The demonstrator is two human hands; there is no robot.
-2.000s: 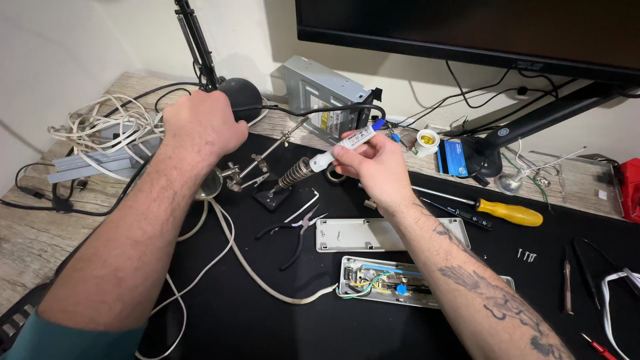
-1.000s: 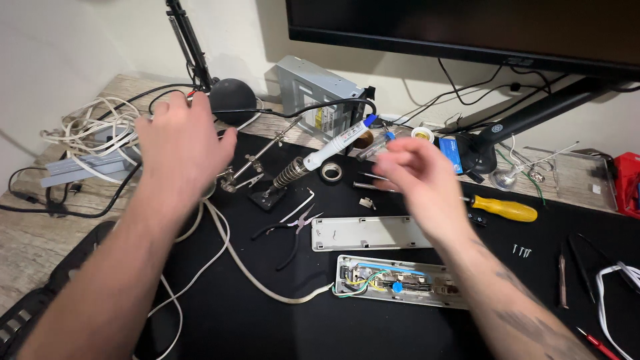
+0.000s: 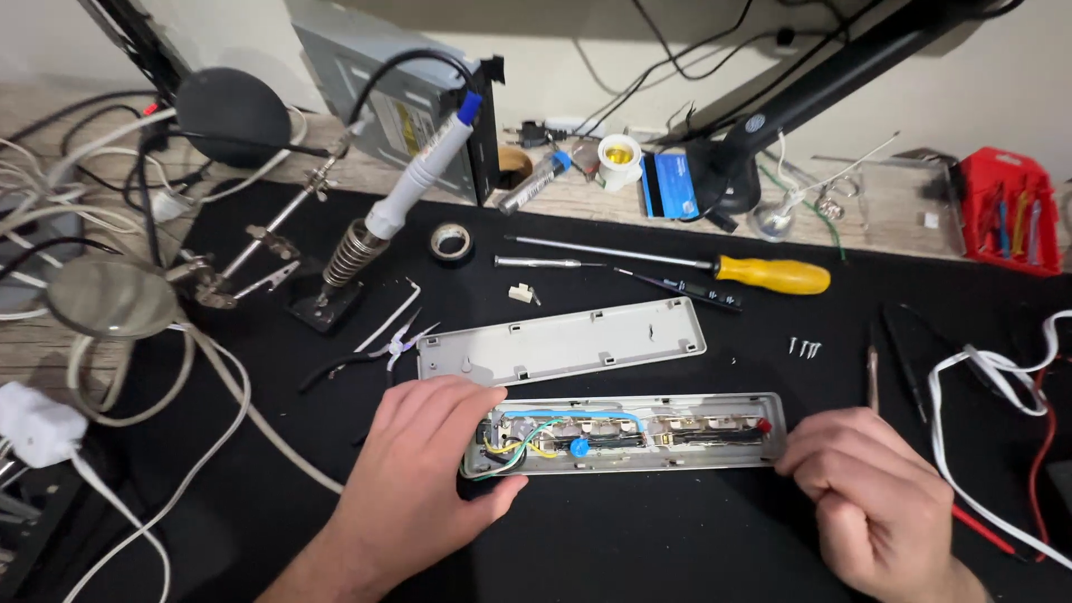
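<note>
My left hand [image 3: 435,477] grips the left end of an opened power strip housing [image 3: 703,463], fingers on its top edge and thumb below. Blue, green and yellow wires, metal contacts and a round blue component [image 3: 579,447] show inside. My right hand [image 3: 863,494] is at the strip's right end with curled fingers, its fingertips at the corner; whether they hold anything is hidden. Just behind lies the strip's plastic cover [image 3: 569,339], inner side up. Pliers [image 3: 398,345] lie to its left, partly behind my left hand. A soldering iron [image 3: 419,176] rests in its coiled stand [image 3: 356,255].
A yellow-handled screwdriver [image 3: 770,275], a roll of tape [image 3: 451,244] and small screws [image 3: 804,347] lie behind the strip. A helping-hands magnifier [image 3: 111,297] and tangled cables stand left. White cable [image 3: 942,419] and a red case [image 3: 1009,209] are at right.
Both hands have come down from the soldering iron area to the ends of the opened strip. My right hand held the iron's handle two seconds ago; the iron now sits in its stand.
</note>
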